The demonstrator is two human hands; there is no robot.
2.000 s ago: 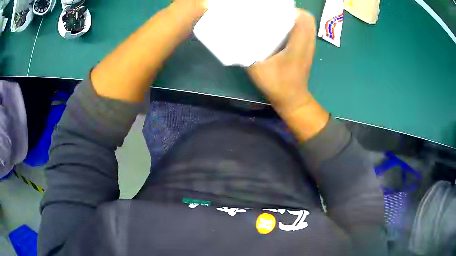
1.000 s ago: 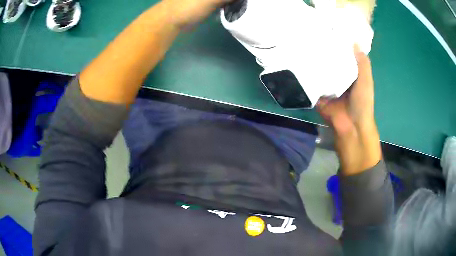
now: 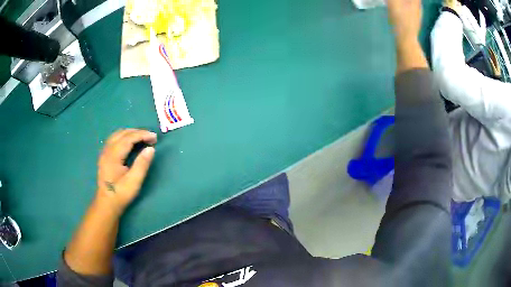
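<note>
My left hand (image 3: 124, 165) rests low over the green bench, thumb and fingers curled apart with nothing between them. The white adhesive tube (image 3: 171, 103) with red and blue stripes lies just beyond it, its nozzle end on a tan cardboard scrap (image 3: 197, 51) with yellow glue lumps. My right hand (image 3: 404, 22) is stretched far out to the right and cut off by the top edge. A white object (image 3: 368, 3) shows beside it, also mostly cut off; whether the hand touches it is hidden.
A grey-white box with small metal parts (image 3: 59, 78) stands at upper left, a black cylindrical driver (image 3: 31, 42) above it. An open round camera end (image 3: 10, 232) lies at the left edge. Another person's white-sleeved arm (image 3: 465, 73) is at right, near a blue stool (image 3: 370, 154).
The view has swung to the right. The white camera unit has left my left hand, which is now lower over the bench. My right arm has reached far out to the right.
</note>
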